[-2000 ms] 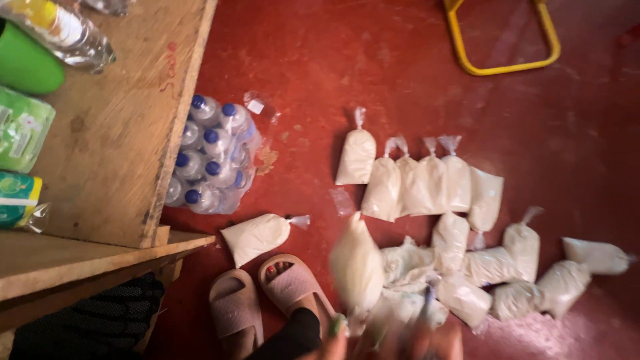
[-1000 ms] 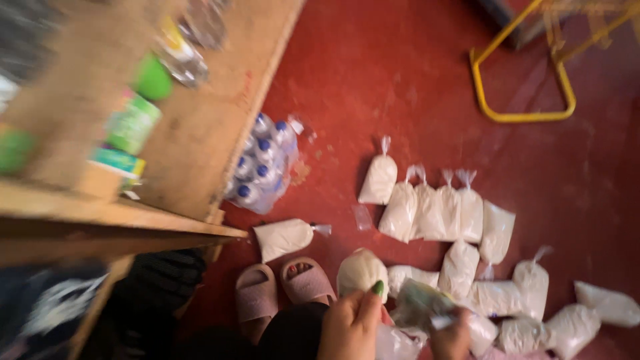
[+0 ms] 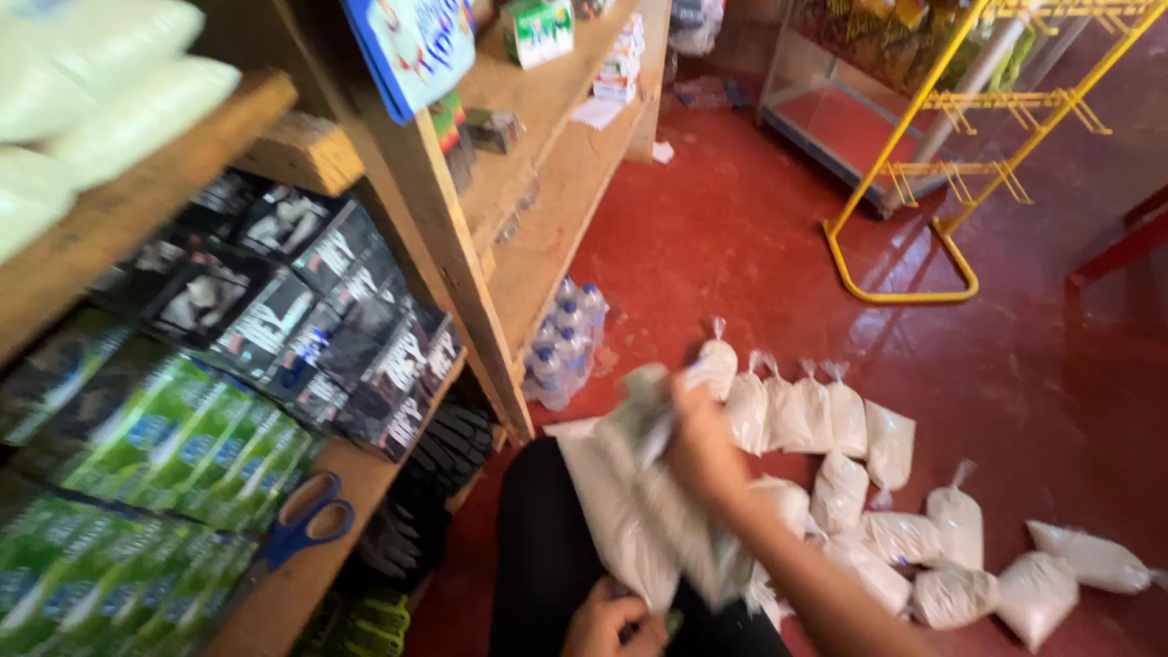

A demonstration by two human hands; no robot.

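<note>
My right hand (image 3: 707,438) is closed on a blurred, crumpled greenish plastic bag (image 3: 662,474) above my lap. Below it my left hand (image 3: 619,625) has its fingers curled at the lower end of a plastic bag of whitish powder (image 3: 611,511), which lies slanted against my black-clad leg; whether the fingers grip it is hard to tell. To the right, several knotted clear bags of the same pale powder (image 3: 844,415) stand in a row on the red floor, and more bags (image 3: 954,598) lie in front of them.
Wooden shelves (image 3: 511,383) rise on the left, holding green packets (image 3: 155,438), black boxes (image 3: 347,265) and blue-handled scissors (image 3: 306,520). Wrapped plastic bottles (image 3: 566,342) stand by the shelf foot. A yellow wire rack (image 3: 903,297) and a glass-sided case (image 3: 821,155) are at the upper right.
The view has swung toward the left shelves. My right hand has lifted the greenish bag away from the floor bags, and a powder bag now lies against my leg.
</note>
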